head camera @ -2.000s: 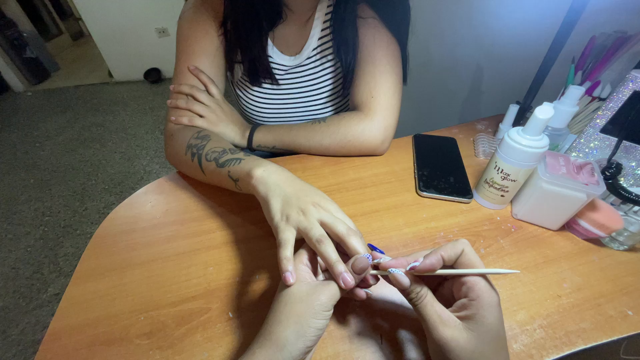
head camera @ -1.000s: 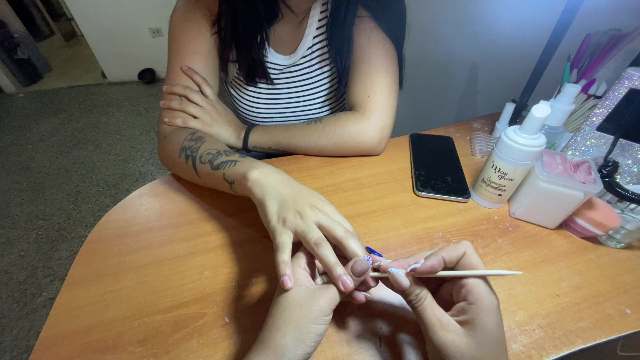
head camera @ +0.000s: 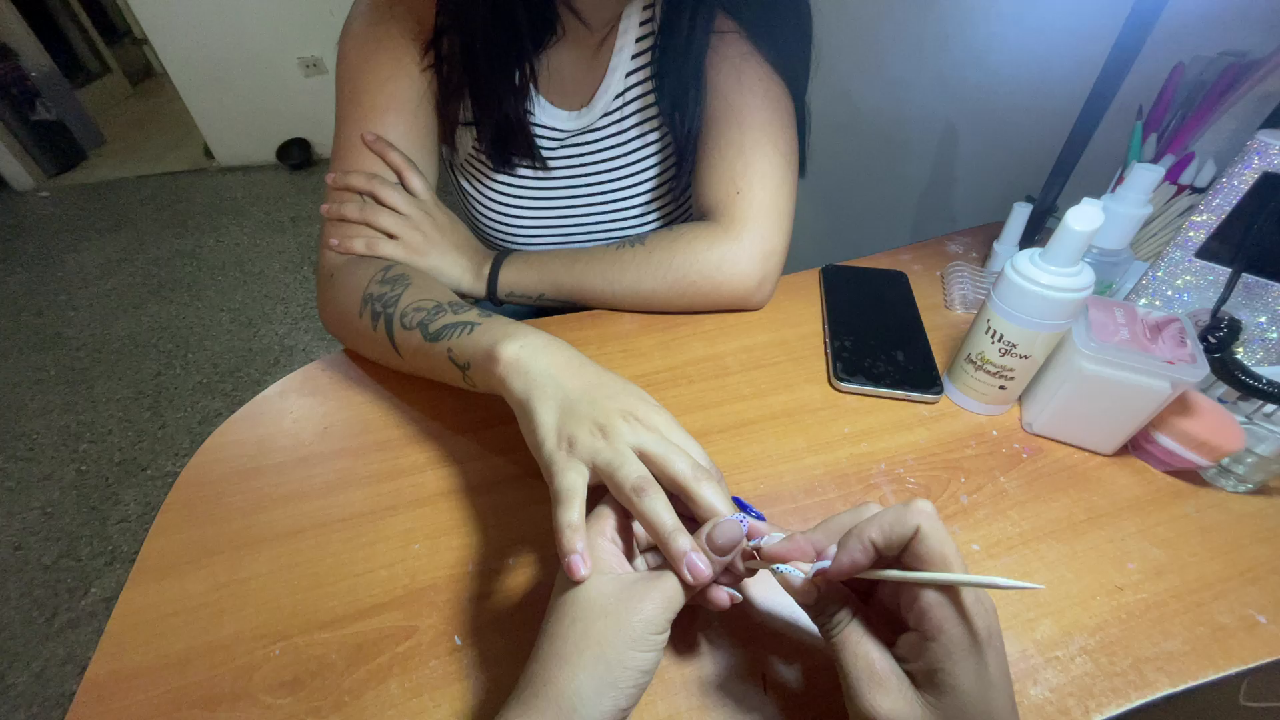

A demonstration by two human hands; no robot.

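Note:
At the lower middle, my left hand (head camera: 625, 600) holds fingers of the other person's hand (head camera: 610, 430), which reaches across the wooden table palm down. My right hand (head camera: 900, 600) grips a thin pointed wooden stick (head camera: 950, 578), one tip sticking out to the right. Its other end is at the held fingertips, partly hidden by my fingers. My nails are long and patterned. A small blue object (head camera: 748, 509) shows just behind the fingertips; what it is cannot be told.
On the wooden table (head camera: 290, 560) at the right are a smartphone (head camera: 880, 330), a white pump bottle (head camera: 1015, 325), a lidded plastic container (head camera: 1110, 375), an orange and pink sponge-like item (head camera: 1190, 430) and several brushes and sticks. A seated person in a striped top (head camera: 590, 160) leans on the far edge.

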